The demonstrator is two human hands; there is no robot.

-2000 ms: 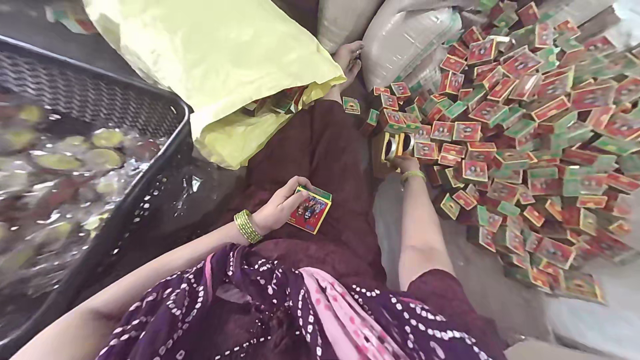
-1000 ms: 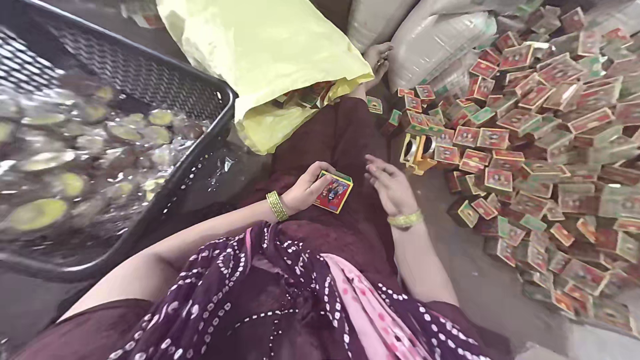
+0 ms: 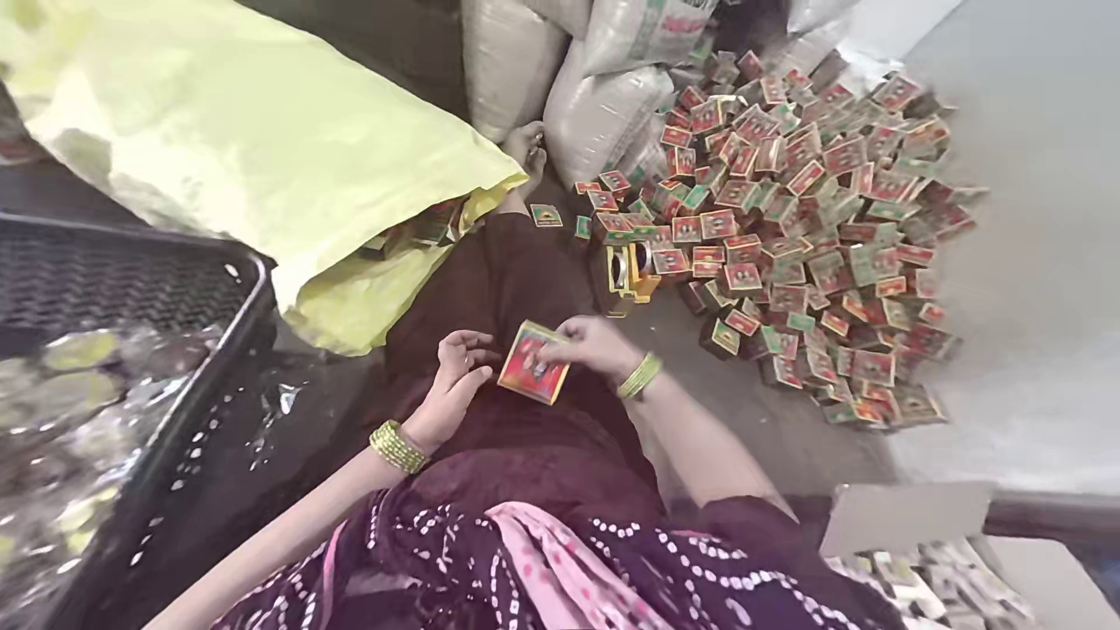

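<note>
Over my lap, my right hand (image 3: 595, 348) grips the upper right side of a small red printed box (image 3: 532, 366) with yellow edges. Just left of the box is my left hand (image 3: 457, 385), its fingers apart and curved toward it, holding nothing. Beyond my right hand, a yellow tape dispenser (image 3: 632, 276) stands on the floor beside a large pile of similar red and green boxes (image 3: 787, 249). A pale yellow sack (image 3: 236, 149) lies at the upper left, with more boxes showing in its mouth.
A black plastic crate (image 3: 254, 289) at the left holds clear-wrapped items. Filled plastic sacks (image 3: 595, 114) stand beyond my foot. At the lower right is an open cardboard box (image 3: 910, 516) with small pale items inside. One flat printed box (image 3: 546, 215) lies near my leg.
My right hand has come from the tape dispenser to my lap and taken hold of the red box. My left hand, earlier on that box, has let go. The view has shifted.
</note>
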